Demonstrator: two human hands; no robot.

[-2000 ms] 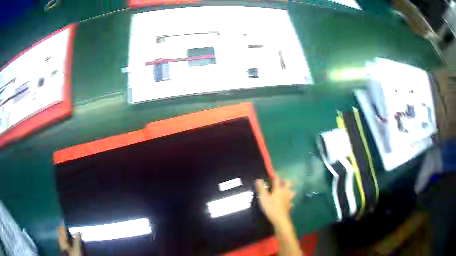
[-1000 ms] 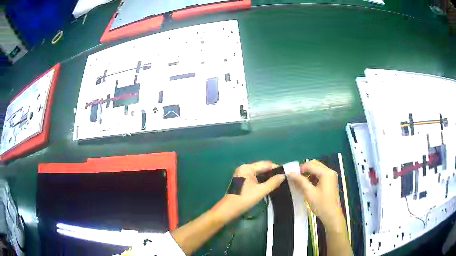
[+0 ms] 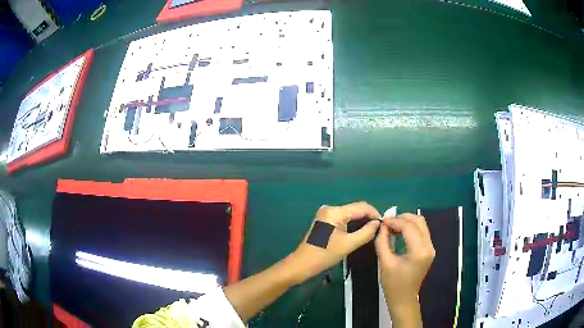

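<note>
My left hand (image 3: 336, 240) and my right hand (image 3: 406, 253) meet fingertip to fingertip at the upper end of a black tape strip with white edges (image 3: 364, 288). Both pinch its end; a small white liner flap (image 3: 389, 212) sticks up between them. Exactly which layer each hand holds is hidden by the fingers. A black tape square (image 3: 321, 234) sits on the back of my left hand. A second black strip with a yellow-white edge (image 3: 442, 256) lies to the right, partly behind my right hand.
A glossy black panel (image 3: 141, 230) lies on red-orange foam (image 3: 238, 224) at lower left. A white back plate (image 3: 256, 57) lies behind. Stacked white plates (image 3: 557, 147) stand at right. Another plate on foam (image 3: 45, 115) is at far left.
My hands stay at the strip's end, with fingertips now closer together. The white liner end between them shows smaller. The view has shifted, moving the panel and plates slightly in the picture.
</note>
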